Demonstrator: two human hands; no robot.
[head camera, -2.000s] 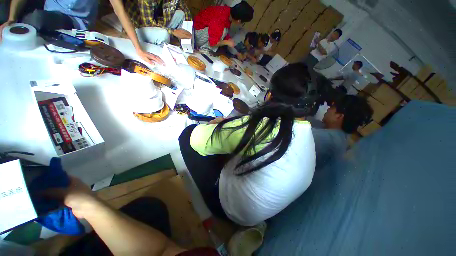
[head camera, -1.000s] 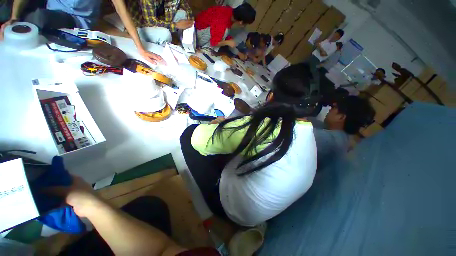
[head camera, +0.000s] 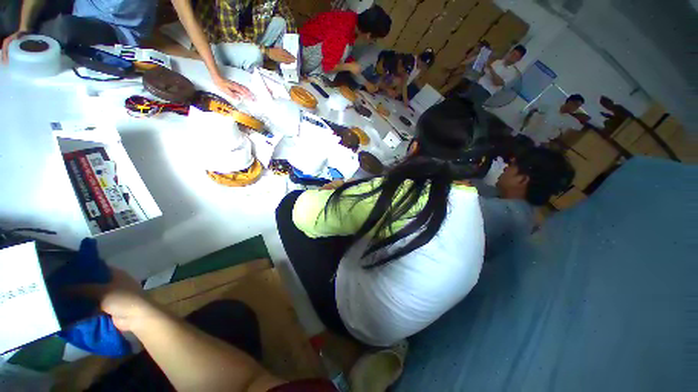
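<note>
My right hand (head camera: 115, 300) is at the lower left, its fingers wrapped in a bright blue cloth (head camera: 96, 335). The cloth lies against the side of a white printed box (head camera: 27, 297), which is cut off by the left edge of the picture. The fingertips are hidden by the cloth and the box. My left hand is out of the picture. A shallow open white tray (head camera: 138, 184) with black, red and white printed pieces (head camera: 99, 187) sits on the table above my hand.
The white table (head camera: 180, 164) holds a large white roll (head camera: 34, 55), a wire bundle (head camera: 149, 106), brown and yellow-orange rings (head camera: 236, 178). A person in white and yellow-green (head camera: 413, 264) sits close on the right. Brown cardboard (head camera: 252, 306) lies below the table edge. Several people sit further along.
My hand, the cloth and the white box have hardly moved. In the far background, standing people have shifted position.
</note>
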